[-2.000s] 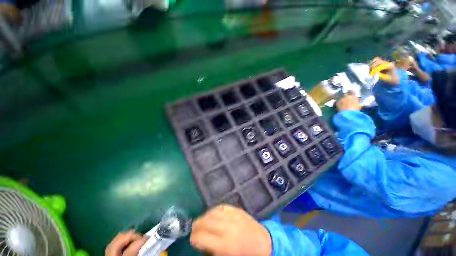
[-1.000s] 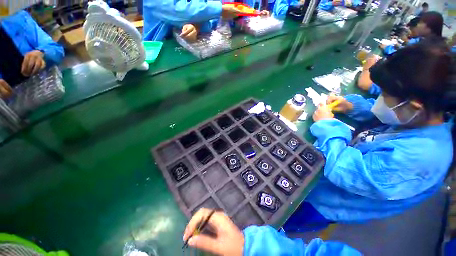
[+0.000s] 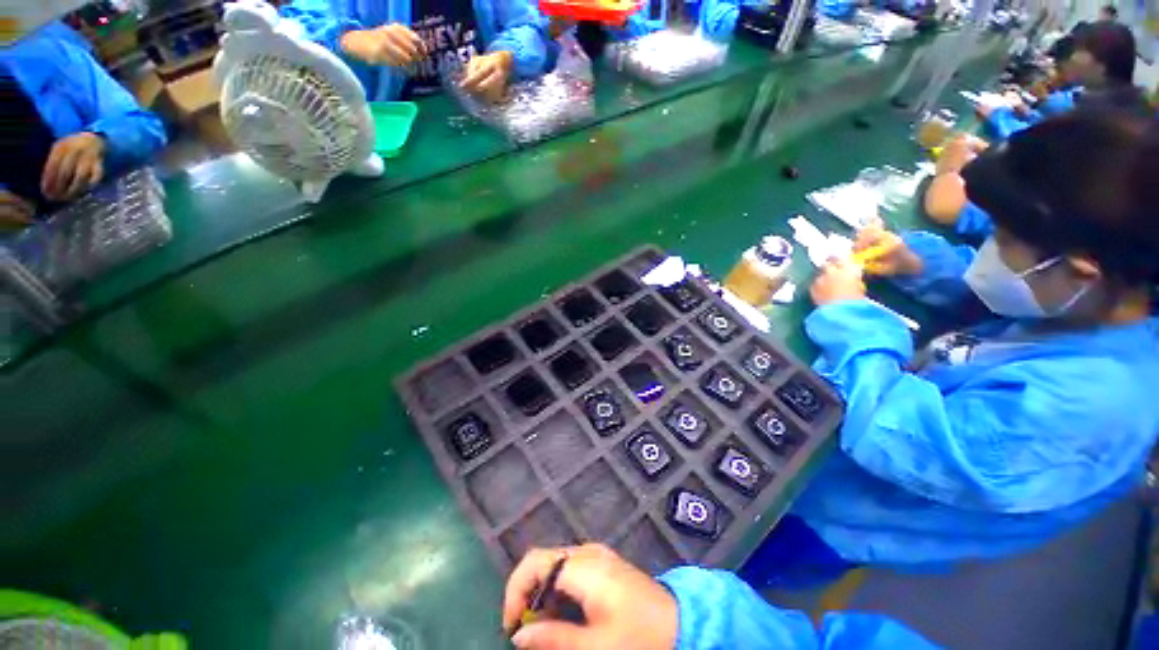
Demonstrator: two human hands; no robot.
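Observation:
My right hand (image 3: 595,602) is at the bottom centre, holding dark tweezers (image 3: 544,592) between thumb and fingers, at the near edge of the compartment tray. The large grey-brown compartment tray (image 3: 503,472) lies tilted on the green bench. Several black square modules (image 3: 650,452) sit in its cells, many with a pale ring; several cells nearest my hand hold no module. A clear plastic bag (image 3: 365,632) shows at the bottom edge, cut off. My left hand is not in view.
A green fan (image 3: 76,620) is at the bottom left. An amber bottle (image 3: 760,271) and white wipes (image 3: 665,271) are by the tray's far corner. A person in a blue smock sits close on the right. A white fan (image 3: 295,108), a green tray (image 3: 393,127) and other workers are across the bench.
My right hand has moved slightly right and down with the tweezers. Two seconds ago my left hand was visible with the bag; it has left the picture. Across the bench, a worker's hands have shifted.

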